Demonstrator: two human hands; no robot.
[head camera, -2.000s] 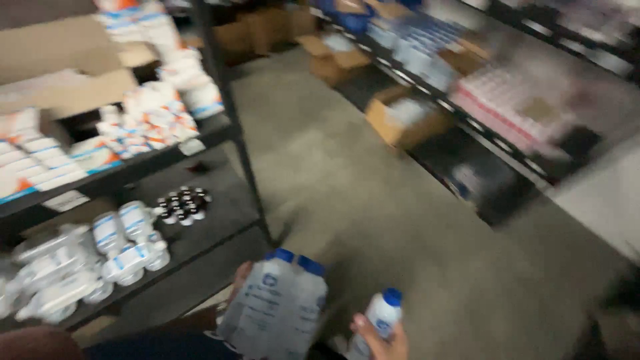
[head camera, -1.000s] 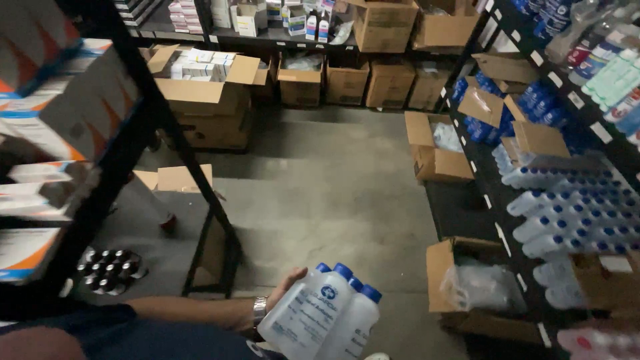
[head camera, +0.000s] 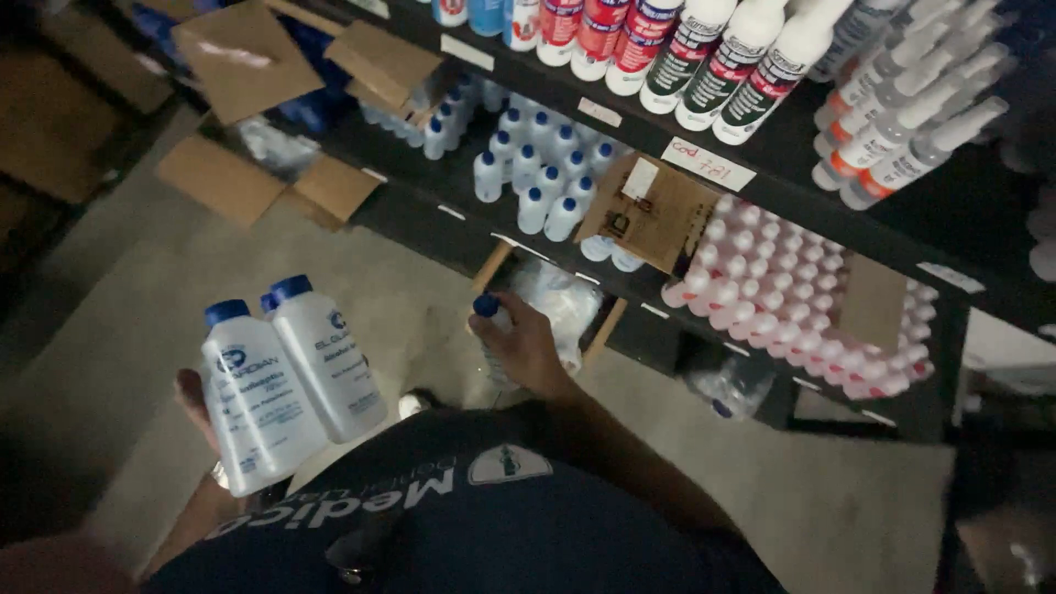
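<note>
Several translucent white plastic bottles with blue caps (head camera: 264, 404), bearing blue writing, are held upright in a cluster against my left hand (head camera: 198, 408), whose fingers show behind them. A smaller blue-capped bottle (head camera: 488, 318) is gripped near its neck by my right hand (head camera: 524, 342), to the right of the cluster and in front of the shelf. Similar small blue-capped bottles (head camera: 532, 206) stand in rows on the lower shelf beyond my right hand. How my left hand's palm and thumb hold the cluster is hidden.
Black shelving (head camera: 462, 235) runs diagonally across the view. It carries pink bottles (head camera: 767, 280), an open cardboard box (head camera: 652, 210), white pump bottles (head camera: 751, 74) and spray bottles (head camera: 907, 124). Open cartons (head camera: 223, 177) stand on the floor (head camera: 115, 330) below. A shoe (head camera: 412, 403) shows beneath me.
The view has swung to the right-hand shelving. The blue-capped bottle cluster remains at my left hand. My right hand, hardly visible one second ago, now shows holding a small bottle.
</note>
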